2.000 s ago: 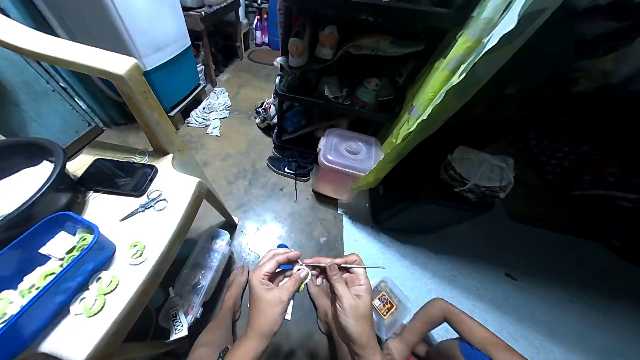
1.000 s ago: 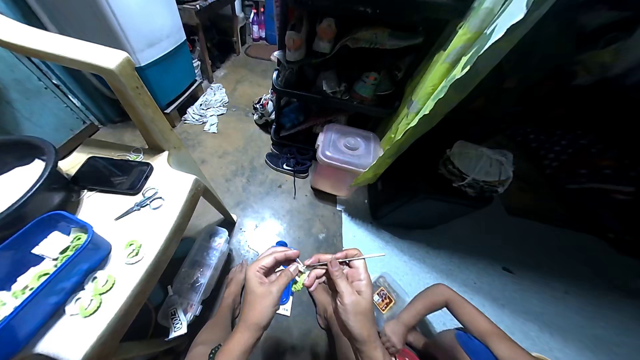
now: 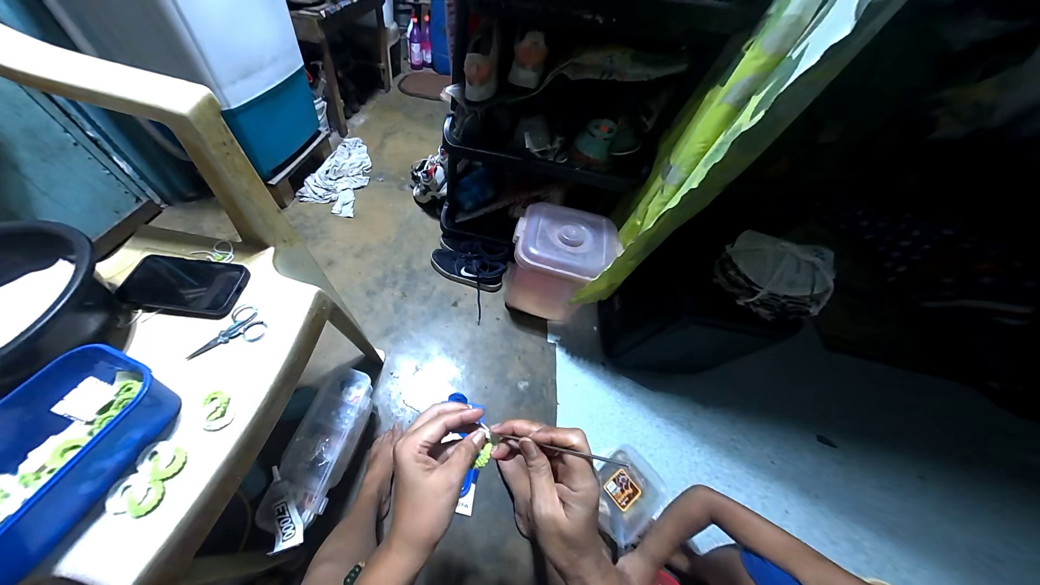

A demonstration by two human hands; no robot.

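Low in the middle of the head view, my left hand (image 3: 439, 455) pinches a small green and white crocheted piece (image 3: 484, 453) between thumb and fingers. My right hand (image 3: 554, 479) grips a thin crochet hook (image 3: 578, 452), its tip at the piece and its shaft sticking out to the right. More green and white ring-shaped pieces (image 3: 146, 497) lie on the cream plastic chair (image 3: 268, 325), and others fill a blue plastic container (image 3: 162, 406). Small scissors (image 3: 236, 331) and a black phone (image 3: 184, 284) rest on the same seat.
A black basin (image 3: 77, 260) stands at the chair's left. Below the chair is a clear plastic case (image 3: 329, 431). Another clear box (image 3: 630, 496) sits right of my hands, beside another person's arm (image 3: 715, 512). Ahead are a pink lidded bin (image 3: 561, 260), dark shoes (image 3: 470, 266) and a shoe rack (image 3: 536, 158).
Both hands stay together around the crocheted piece, with only small finger shifts. The other person's arm at the lower right has moved slightly.
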